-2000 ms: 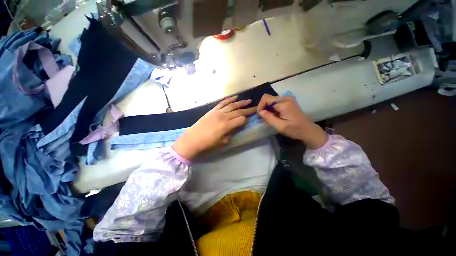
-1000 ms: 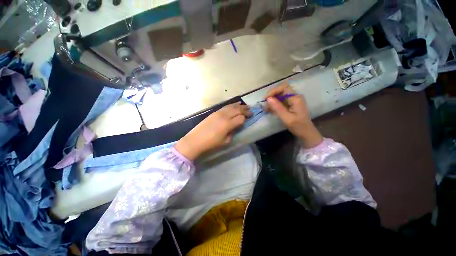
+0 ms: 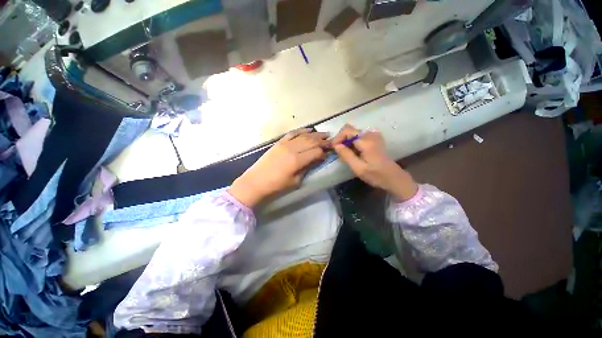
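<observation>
A long, slightly curved waistband piece (image 3: 191, 183), black with a light-blue edge, lies along the front of the white table. My left hand (image 3: 284, 165) lies flat on its right part, fingers spread, pressing it down. My right hand (image 3: 371, 158) is shut on a purple marking pen (image 3: 352, 140), held like a pencil at the piece's right end, touching or nearly touching my left fingertips. The pen's tip and the piece's right end are mostly hidden by my fingers.
A sewing machine (image 3: 142, 33) with a bright lamp stands behind the piece. A crumpled blue garment heap (image 3: 39, 264), black pieces (image 3: 82, 132) and a pink strip (image 3: 92, 201) lie left. A small tray (image 3: 470, 94) is at right, a brown sheet (image 3: 508, 198) below, plastic bags (image 3: 561, 59) beyond.
The view has shifted, mostly to the right. Compared with one second ago, my right hand has moved left and closer to my left fingers, with the pen still in it.
</observation>
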